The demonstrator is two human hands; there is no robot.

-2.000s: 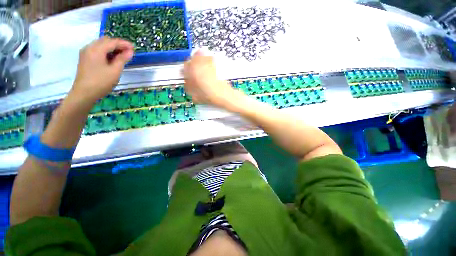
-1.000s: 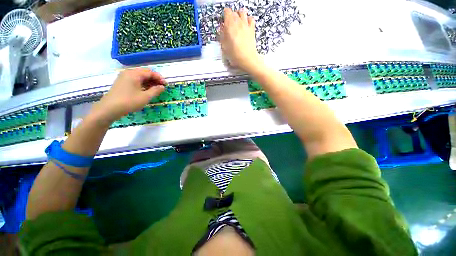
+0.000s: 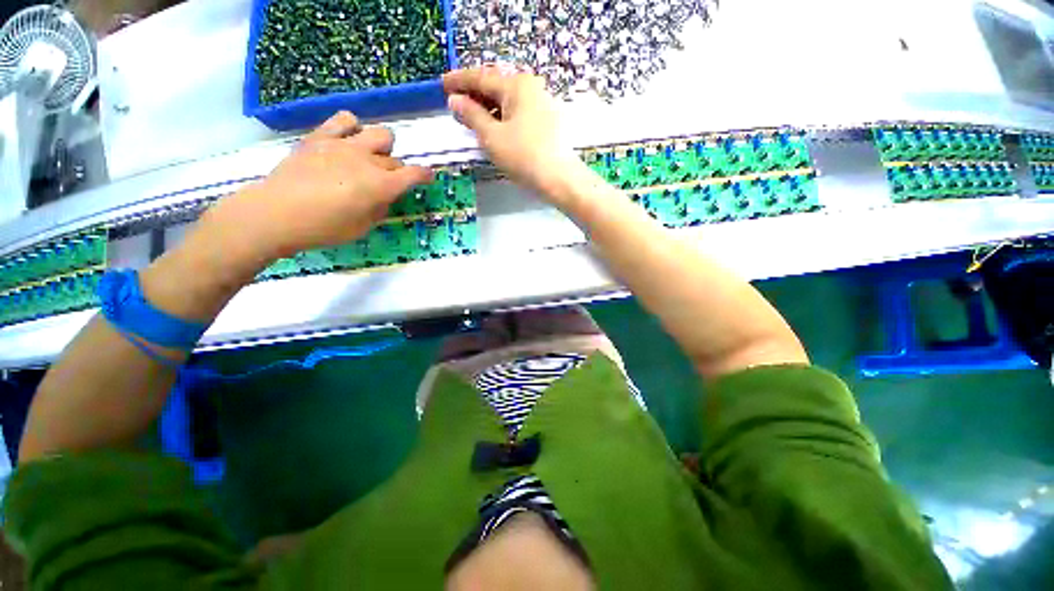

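Green PCB panels lie in the rail track along the near edge of the bench. My left hand (image 3: pixel 335 185), with a blue wrist strap (image 3: pixel 148 314), is over the near panel (image 3: pixel 445 219), its fingers at the panel's upper part; whether it holds a part cannot be seen. My right hand (image 3: pixel 509 121) is above the far rail, just right of the blue bin (image 3: pixel 347 106), thumb and fingertips close together; any small part between them is too small to tell. Dark green parts fill the bin. A loose pile of silvery parts (image 3: pixel 589 46) lies right of it.
Another panel (image 3: pixel 728 176) lies in the track at the right, with one more (image 3: pixel 948 162) farther right. A white fan (image 3: pixel 46 58) stands at the far left. A blue cord hangs below the bench edge. A blue stool (image 3: pixel 913 329) is at the right.
My right hand has left the silvery pile and moved nearer, towards the rail. My left hand has moved slightly right and its fingers are more extended over the panel.
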